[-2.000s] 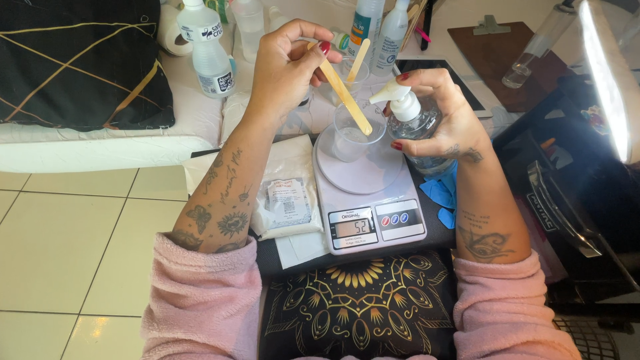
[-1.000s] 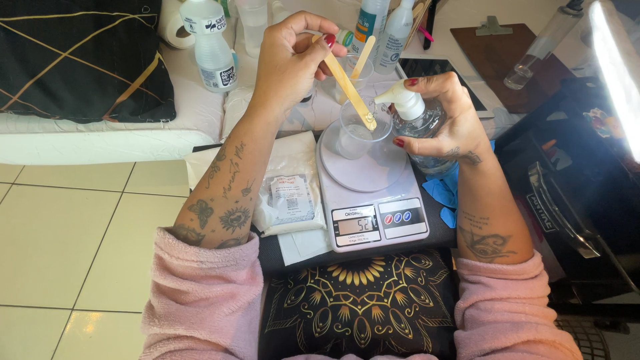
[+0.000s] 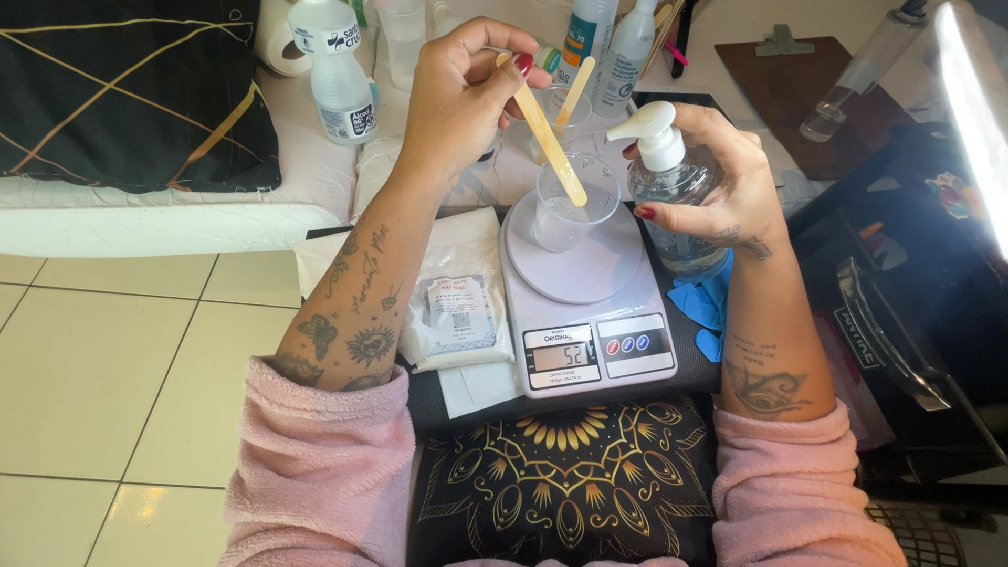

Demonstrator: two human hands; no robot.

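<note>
My left hand pinches the upper end of a flat wooden stick, which slants down with its lower tip inside the mouth of a clear plastic cup. The cup stands on the round platform of a white digital kitchen scale, whose display is lit. Right of the cup, my right hand is wrapped around a clear pump bottle with a white pump head pointing left toward the cup. Behind, another clear cup holds a second wooden stick.
A bag of white powder lies left of the scale, and crumpled blue gloves lie to its right. Behind stand an alcohol bottle and other bottles. A brown clipboard lies back right. A patterned black cushion is nearest me.
</note>
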